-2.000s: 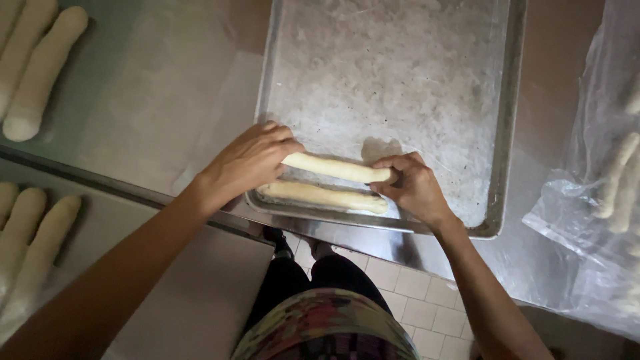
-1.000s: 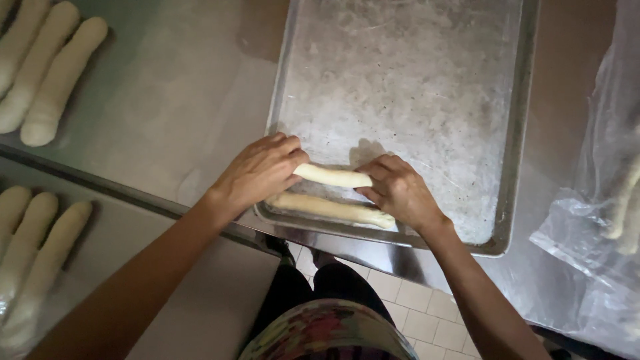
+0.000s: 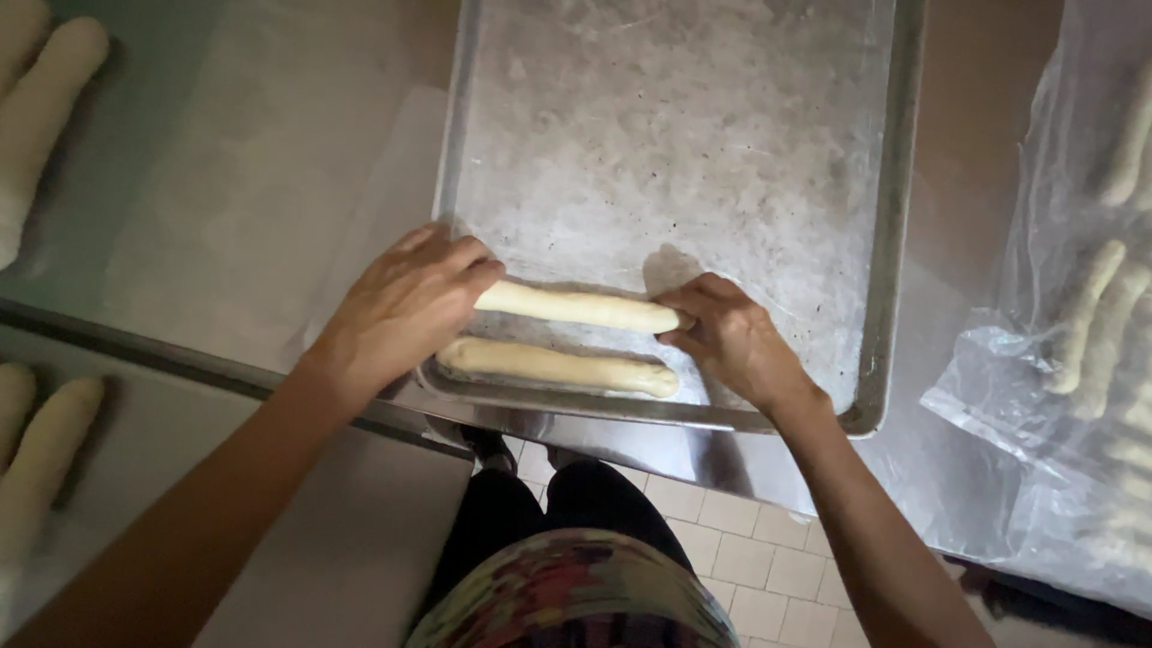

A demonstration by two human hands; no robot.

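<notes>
A pale dough stick (image 3: 576,307) is held at both ends over the near part of a worn metal baking tray (image 3: 900,225). My left hand (image 3: 418,292) grips its left end at the tray's left rim, the fingertips partly hidden behind the knuckles. At the right end, my right hand (image 3: 724,328) pinches the dough between thumb and fingers. A second dough stick (image 3: 558,367) lies on the tray between the held one and the near rim, roughly parallel to it and apart from it.
Thick dough rolls (image 3: 45,108) lie at the upper left on the metal table. More rolls (image 3: 40,450) rest on a lower-left surface, past a dark gap. On the right, thin dough strips (image 3: 1087,315) lie on or under clear plastic sheeting (image 3: 981,378).
My hands have moved apart from one second ago, and more of the held dough stick shows between them. The other stick still lies by the near rim.
</notes>
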